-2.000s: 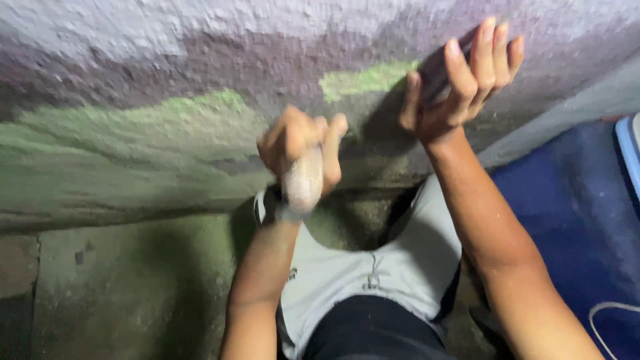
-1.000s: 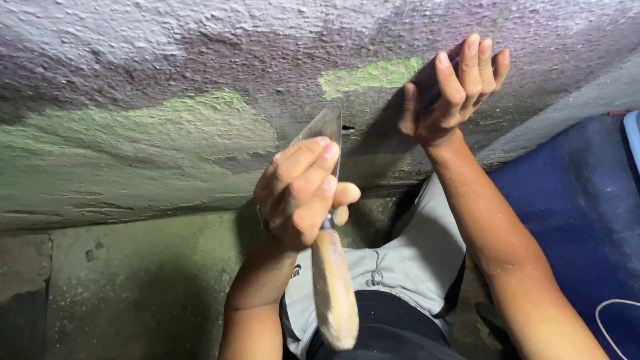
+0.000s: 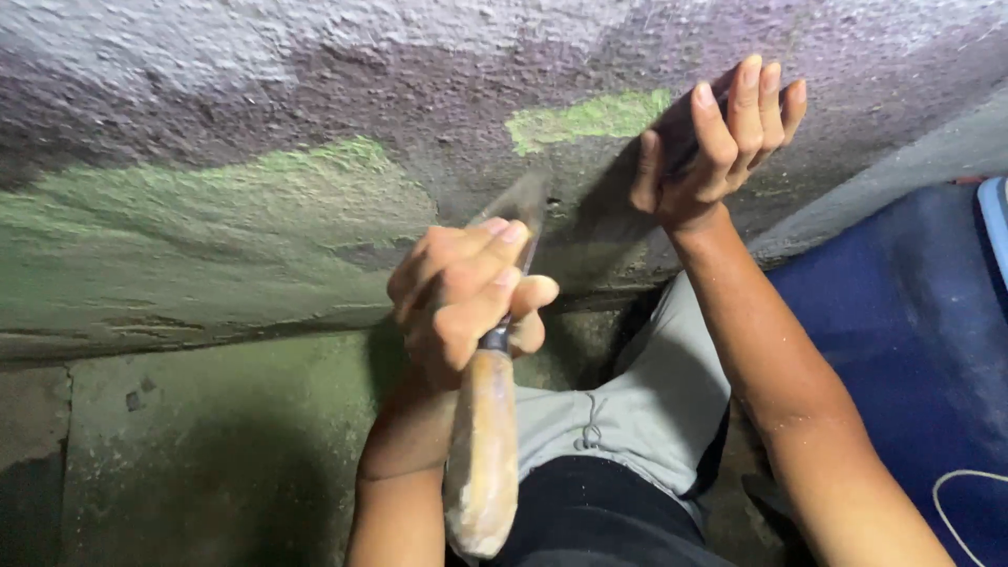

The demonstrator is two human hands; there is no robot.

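Observation:
My left hand (image 3: 472, 295) grips a pointed metal trowel (image 3: 516, 197) near its neck, fingers over the blade. The worn wooden handle (image 3: 484, 457) points down toward my body, while the blade's tip is at or close to the rough painted wall (image 3: 472, 110). To the right, my right hand (image 3: 724, 150) rests against the wall, fingers spread and pointing up, holding nothing that I can see. Between the hands lies a small dark pit (image 3: 554, 205) in the wall, just right of the blade. A green patch of paint (image 3: 591, 120) shows above it.
A large dark blue container (image 3: 890, 315) with a light blue rim stands at the right, a pale cord or wire loop (image 3: 941, 496) before it. Below the wall is the concrete floor (image 3: 197, 449). My legs in light grey trousers (image 3: 661, 370) are close to the wall.
Two seconds ago the trowel was blurred, its handle end up by my left hand; since then the blade has swung toward the wall and the handle toward me. My right hand stays on the wall.

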